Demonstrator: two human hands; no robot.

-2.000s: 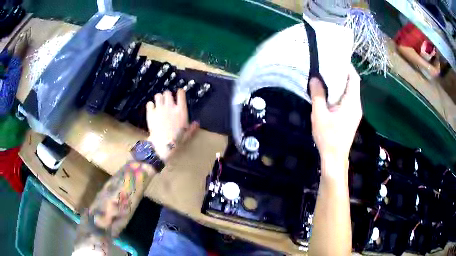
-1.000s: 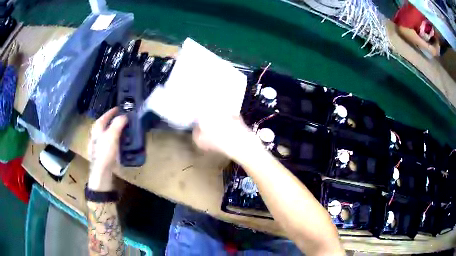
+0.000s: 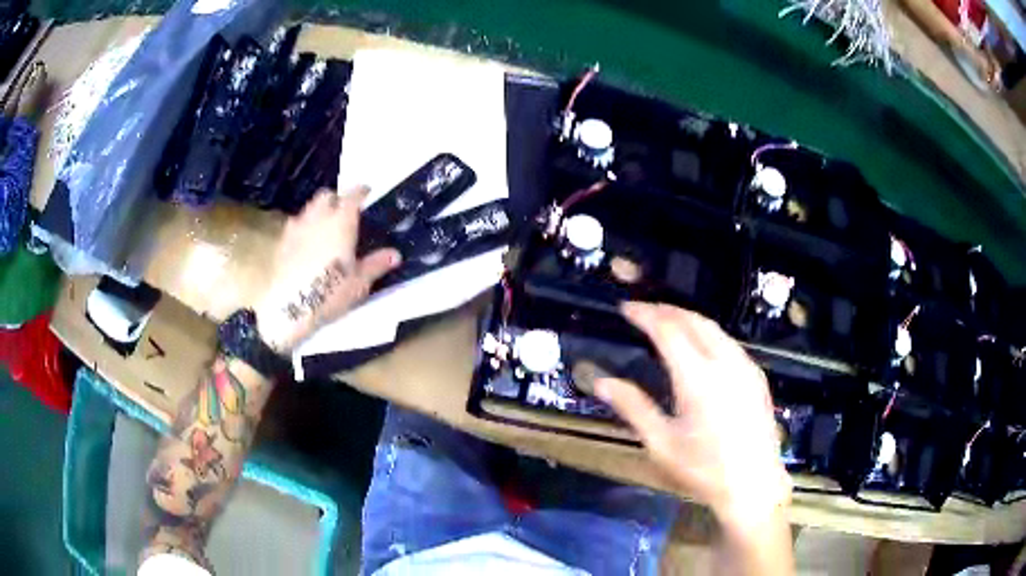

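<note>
Two narrow black panels (image 3: 422,191) lie on white release paper (image 3: 422,107), silvery parts facing up. My left hand (image 3: 326,264) is at their near-left ends, thumb and forefinger apart around them; whether it grips them I cannot tell. My right hand (image 3: 703,411) is over the front row of black housings, thumb and fingers apart, holding nothing visible. Below its fingers is the front-left housing (image 3: 619,422), with a white disc (image 3: 538,350) and thin lead wires at its left end. My right hand hides part of the housings.
More narrow black panels (image 3: 231,124) lie in a stack beside a translucent bag (image 3: 129,135). Rows of black housings (image 3: 833,349) extend right. The green conveyor (image 3: 473,25) runs behind the bench. A teal-rimmed bin (image 3: 326,518) is below the front edge, near the wearer's legs.
The white paper, earlier at my right hand, now lies on the bench with two panels on it. My right hand has moved right over the housings. The panel my left hand held upright is lowered.
</note>
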